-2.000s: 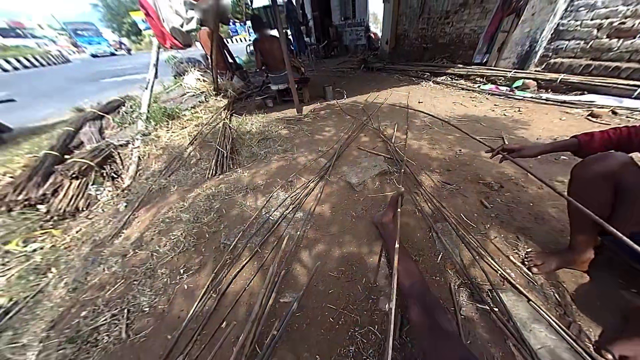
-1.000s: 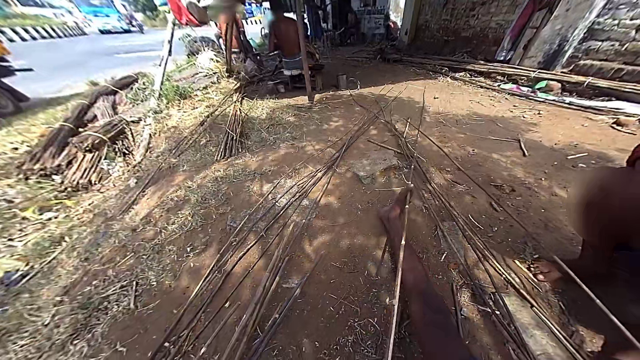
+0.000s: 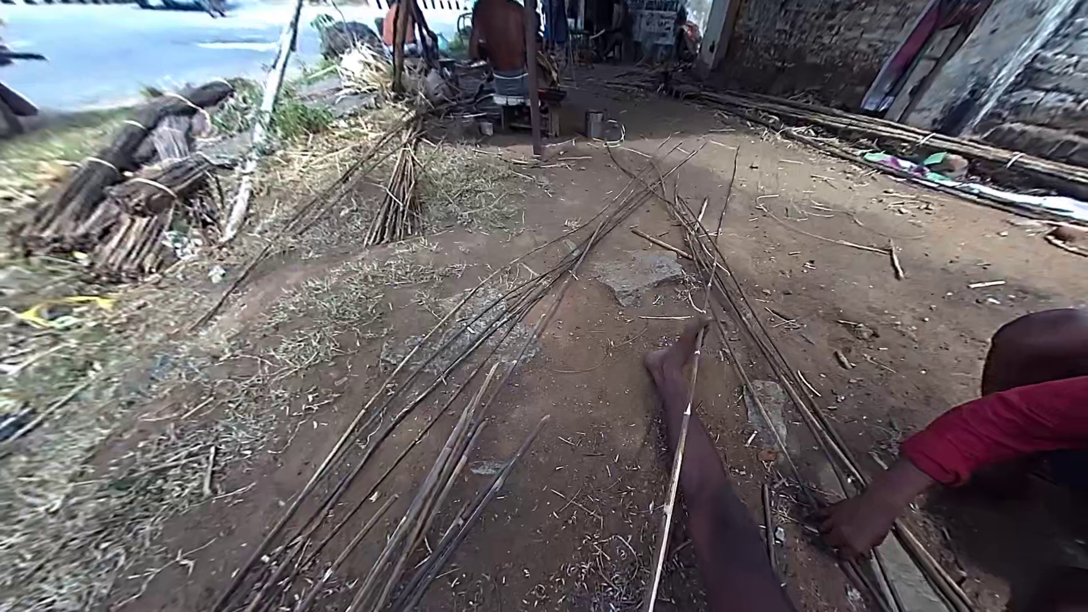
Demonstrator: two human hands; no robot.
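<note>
Neither my left hand nor my right hand shows. My bare foot rests on the dirt, the leg stretched forward from the lower edge. A thin peeled stick runs from the bottom edge up along the leg and past the toes; what holds its near end is out of view. To the left lies a spread bunch of long thin sticks, with shorter, thicker ones among them. Another bunch of long sticks lies to the right, crossing the first at the far end.
At the right, a person in a red sleeve has a hand on the right bunch. Tied bundles of sticks lie at the left by a wooden post. A flat stone is ahead. Another person sits beyond. Long poles lie along the wall.
The person at the right has brought a hand down to the right bunch; two seconds ago that hand was farther up, at a long stick. My foot has stayed beside the peeled stick.
</note>
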